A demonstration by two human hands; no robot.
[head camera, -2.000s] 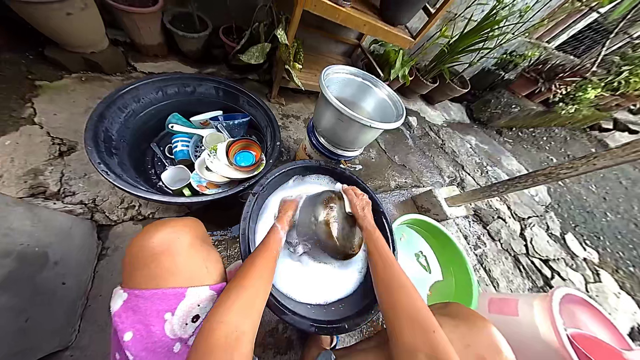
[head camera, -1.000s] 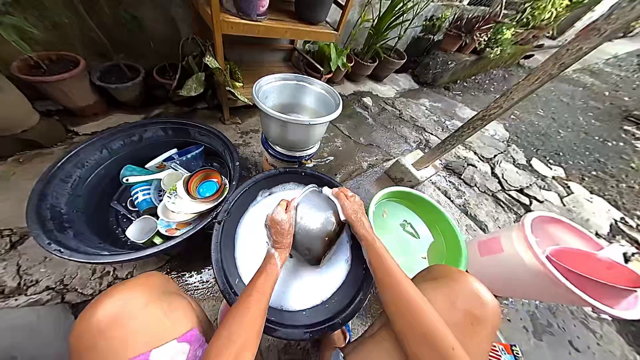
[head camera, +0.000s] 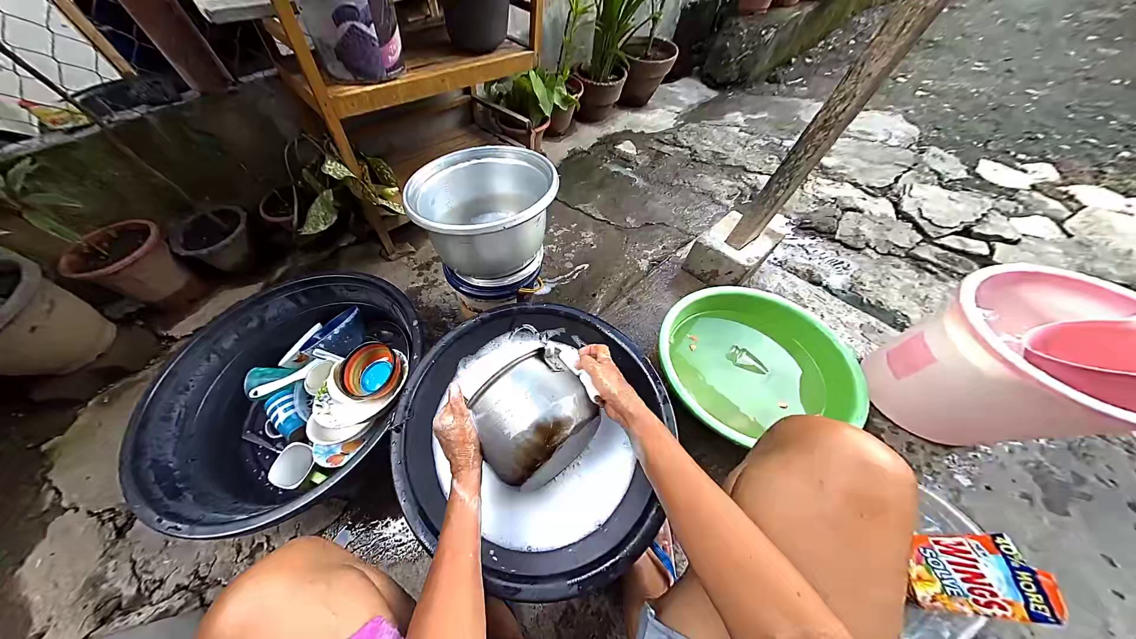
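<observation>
A metal cooking pot with a brown-black scorch mark is tilted on its side over a black basin of white suds. My left hand grips the pot's rim at its left side. At the upper right of the pot, my right hand presses a soapy white cloth or sponge against it, near a handle bracket. Suds wet the fingers of both hands. Part of the pot's underside is hidden in the basin.
Left stands a larger black basin with bowls, cups and plates. Behind is an aluminium pot on a can. A green basin of water, pink bucket, detergent packet and wooden post are at the right.
The pot has been turned, so its scorched side now faces me. My right hand has moved to the pot's upper right, while my left is at its left edge. The view has shifted.
</observation>
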